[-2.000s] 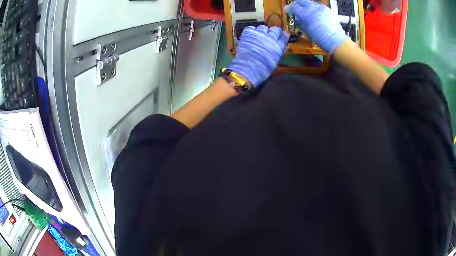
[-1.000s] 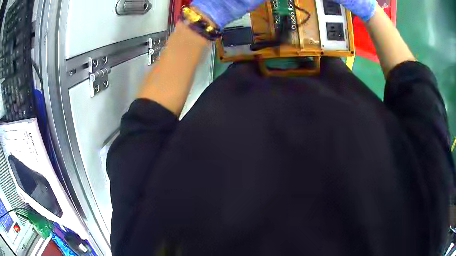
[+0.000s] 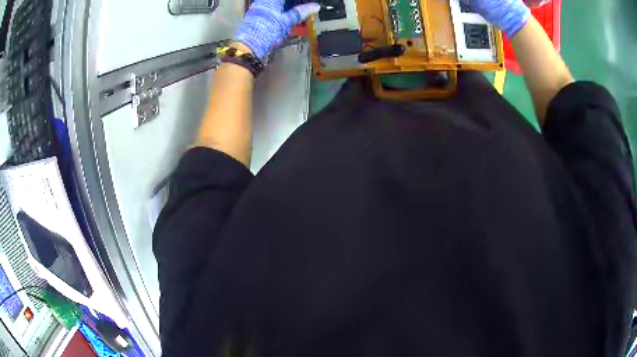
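The orange test fixture tray (image 3: pixel 436 56) is at the top of the view, cut off by the edge, its handle (image 3: pixel 415 95) towards me. A green connector board (image 3: pixel 406 19) runs along its middle, with a black lead end (image 3: pixel 381 53) lying beside it. Black sockets (image 3: pixel 477 35) sit in the side strips. My left hand (image 3: pixel 269 26), in a blue-lavender glove, is at the tray's left edge, thumb out towards a black adapter (image 3: pixel 332 10); its grip is unclear. My right hand (image 3: pixel 504 12), gloved, is at the tray's right side, its fingers cut off by the top edge.
A red bin (image 3: pixel 550 35) shows beside the tray on the right, over green floor (image 3: pixel 594 45). White-grey cabinet panels with hinges (image 3: pixel 147 100) stand on the left. A keyboard (image 3: pixel 28 104), papers and a phone-like black object (image 3: pixel 54 252) lie at the far left.
Both hands have left the tray's middle, my left hand to the left edge and my right hand to the right side. The board and the black lead end are now uncovered.
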